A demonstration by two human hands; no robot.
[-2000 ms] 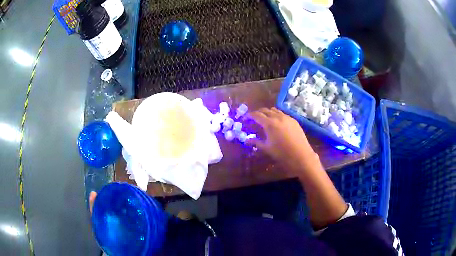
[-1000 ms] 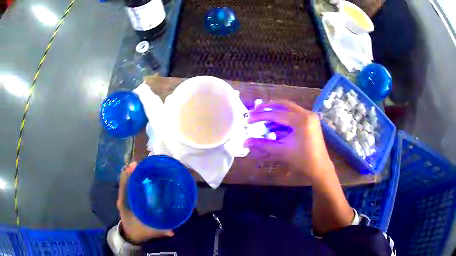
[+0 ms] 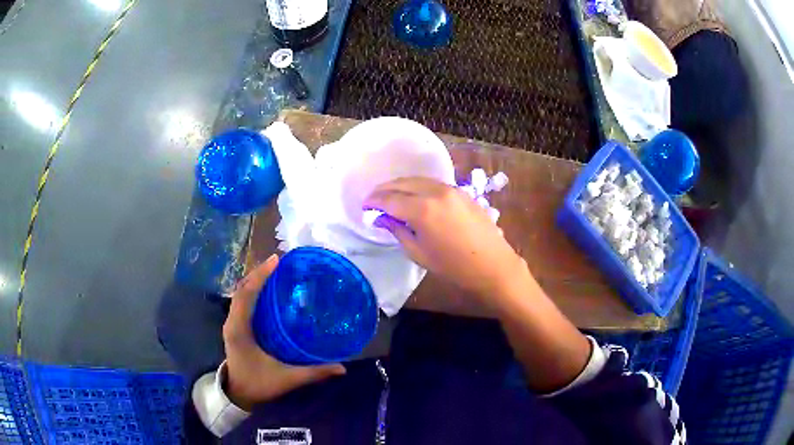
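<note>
My left hand (image 3: 252, 335) holds an open, see-through blue half shell (image 3: 315, 304) below the pot, its open side facing up; a stack cannot be ruled out. My right hand (image 3: 448, 230) is over the round white glue pot (image 3: 396, 143), its fingertips pinching a small white module (image 3: 373, 217) that glows violet at the pot's near inner side. Whether the module touches the glue is hidden by the fingers. A crumpled white cloth (image 3: 300, 204) lies under and around the pot. Several loose white modules (image 3: 486, 187) lie on the brown board (image 3: 540, 252) right of the pot.
A blue tray (image 3: 570, 213) of white modules stands at the board's right end. Blue balls stand left (image 3: 237, 171) and right (image 3: 670, 162); another (image 3: 423, 23) is on the mesh belt (image 3: 487, 78). A black bottle (image 3: 298, 22) stands back left. A person's sleeve (image 3: 709, 83) and second pot (image 3: 649, 52) are back right.
My right hand has moved left from the loose modules to the pot with a module in its fingertips. My left hand has brought the half shell closer in. The view has shifted.
</note>
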